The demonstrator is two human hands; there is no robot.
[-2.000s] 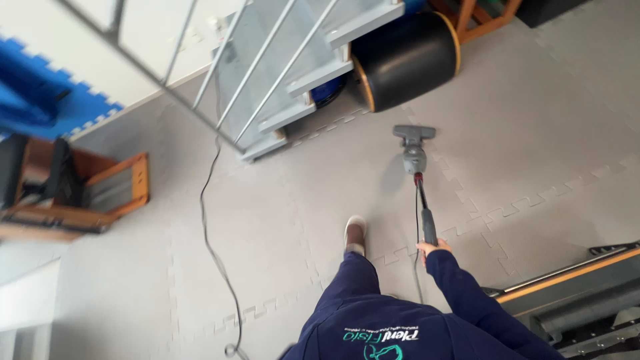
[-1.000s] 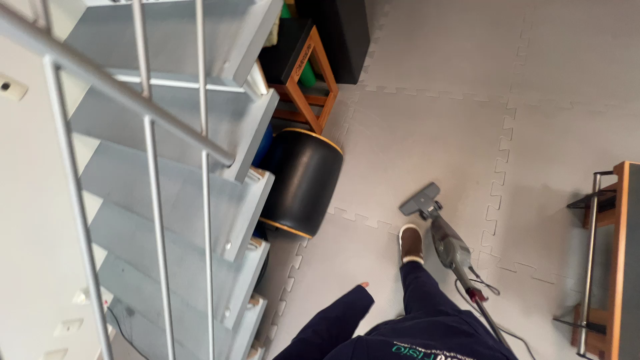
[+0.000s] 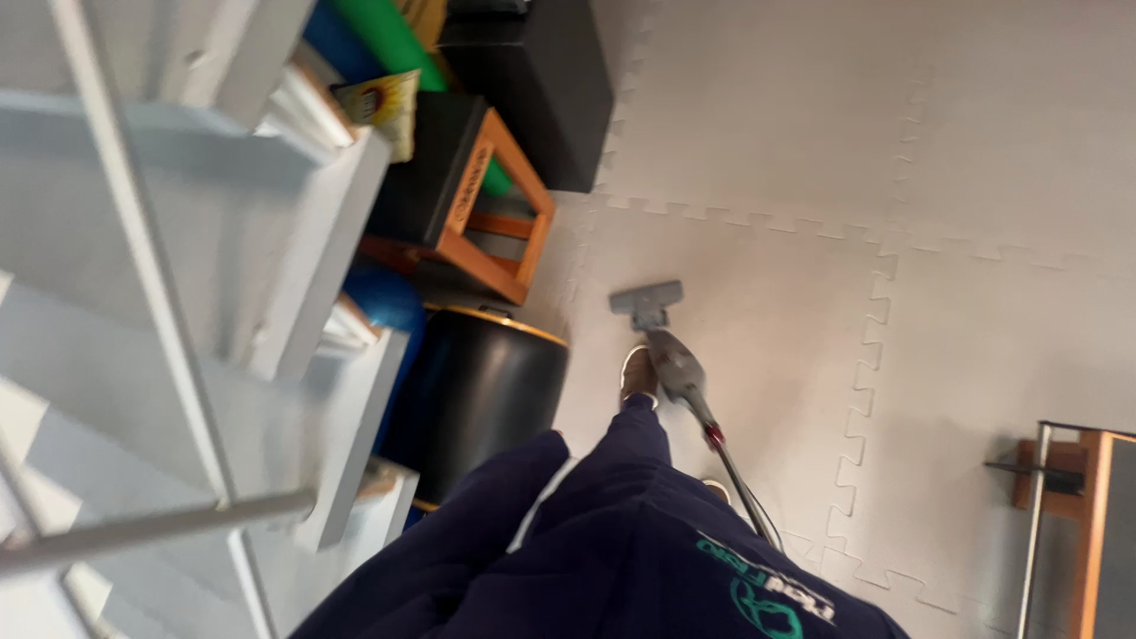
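Observation:
A grey stick vacuum cleaner (image 3: 679, 366) lies at a slant across the view, its flat floor head (image 3: 647, 298) on the grey foam mat. Its dark tube runs down to the right and passes behind my navy top, so the handle is hidden. My right hand is out of sight there. Of my left hand only a sliver of fingertip shows at the end of the navy sleeve (image 3: 524, 470), near the black padded barrel (image 3: 497, 390); whether it holds anything cannot be seen. My brown shoe (image 3: 638, 374) stands right beside the vacuum's body.
Grey stairs (image 3: 355, 435) with a metal railing (image 3: 142, 231) rise on the left. By them are a blue ball (image 3: 386, 297), a wood-framed black box (image 3: 493, 209), a black block (image 3: 550, 89) and a yellow packet (image 3: 390, 111). Wood-framed equipment (image 3: 1087, 532) stands at lower right.
The view has swung and shifted. The vacuum's floor head now points away past my shoe. My left hand, visible one second ago, is almost wholly hidden; my right hand, seen on the handle two seconds ago, is out of sight.

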